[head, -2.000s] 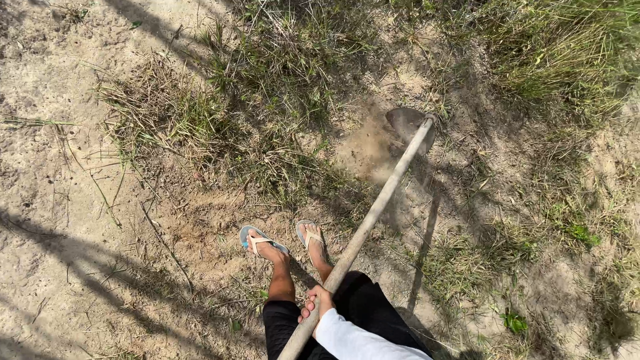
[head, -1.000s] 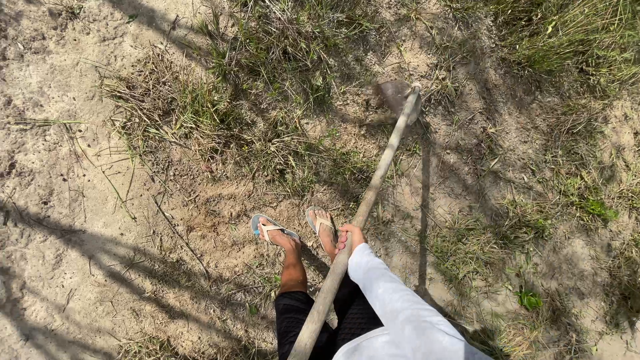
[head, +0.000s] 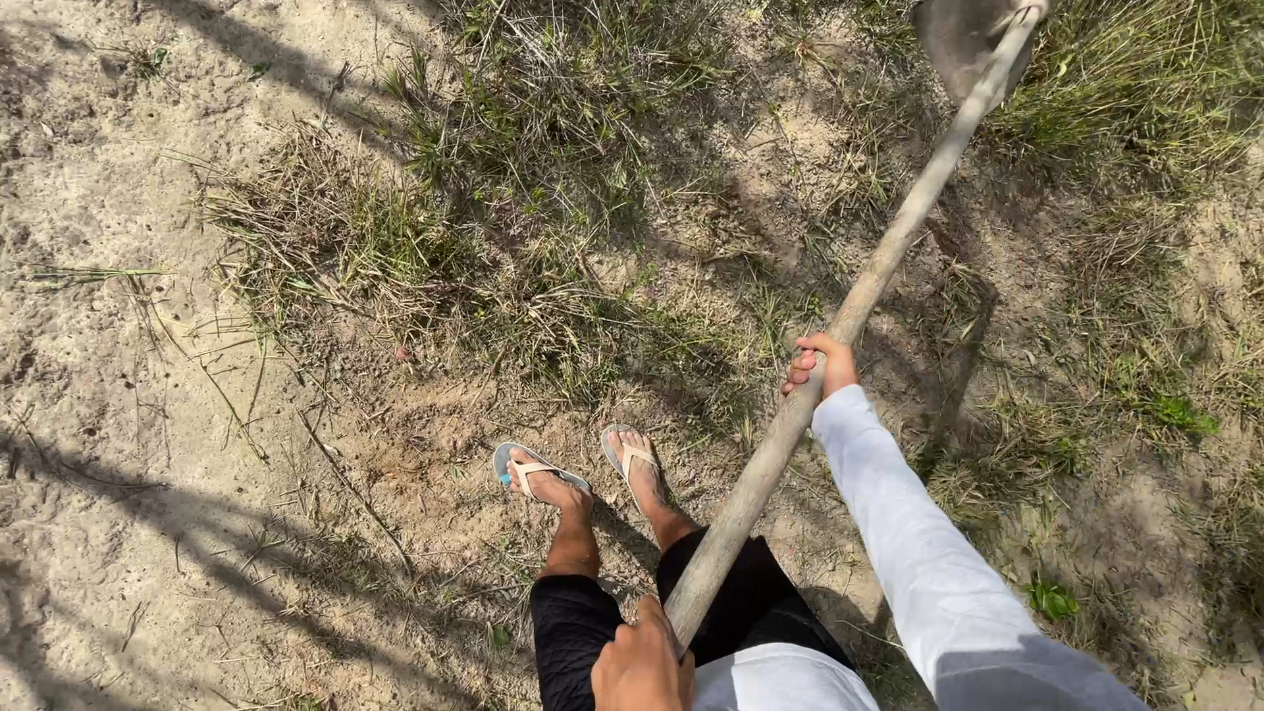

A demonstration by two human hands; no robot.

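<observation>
A long-handled hoe with a wooden handle (head: 889, 247) slants across the view from bottom middle to top right. Its broad metal blade (head: 968, 49) is at the top edge, slightly blurred and partly cut off, with grass around it. My right hand (head: 822, 365), in a white sleeve, is wrapped around the middle of the handle. Lower down, my left hand (head: 644, 657) grips the handle's near end in front of my body; its fingers are partly hidden.
My feet in flip-flops (head: 632, 454) stand on dry soil below a grass clump (head: 395, 237). Taller grass (head: 1136, 89) grows at upper right. Pale bare ground (head: 99, 346) lies at left, with cut stalks and shadows. A small green plant (head: 1052, 599) is at lower right.
The hoe blade has moved up and to the right, and my right hand has gone the same way with the handle. Dust seen by the blade two seconds ago no longer shows.
</observation>
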